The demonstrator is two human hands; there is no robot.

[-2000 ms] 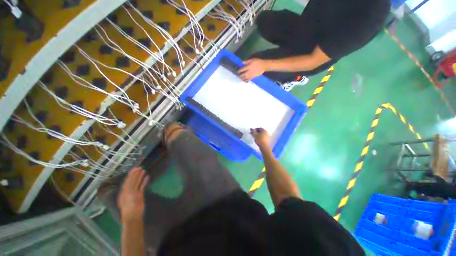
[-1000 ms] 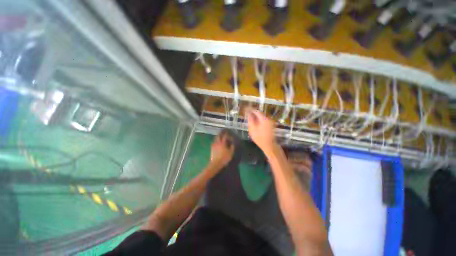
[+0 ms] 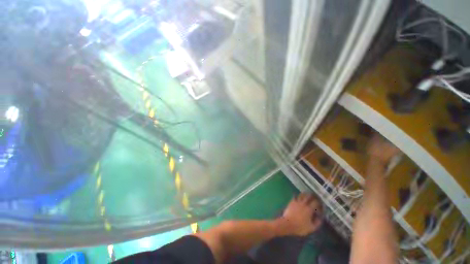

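My right hand [image 3: 382,149] reaches in over a yellow rack shelf [image 3: 337,126], just below the white front edge of the shelf above. It is blurred, and what its fingers touch cannot be told. My left hand [image 3: 303,214] is low beside the rack's bottom rail, fingers curled; a dark shape lies at its fingertips, too blurred to tell whether it is held. Dark adapters or sockets [image 3: 349,144] stand in rows on the yellow boards. White cables [image 3: 346,192] hang in a bunch between the two hands.
A clear rack door in a pale metal frame [image 3: 281,154] stands open at the left of the rack. Through it show green floor with yellow-black tape [image 3: 178,180] and blurred blue shapes. An upper shelf [image 3: 397,98] holds dark blocks with white plugs. A blue object [image 3: 72,259] shows at the bottom left.
The view has swung left to the rack's door end, and the blue crate has left the picture. My right hand has gone from the hanging cables into the shelf. My left hand stays low by the rack.
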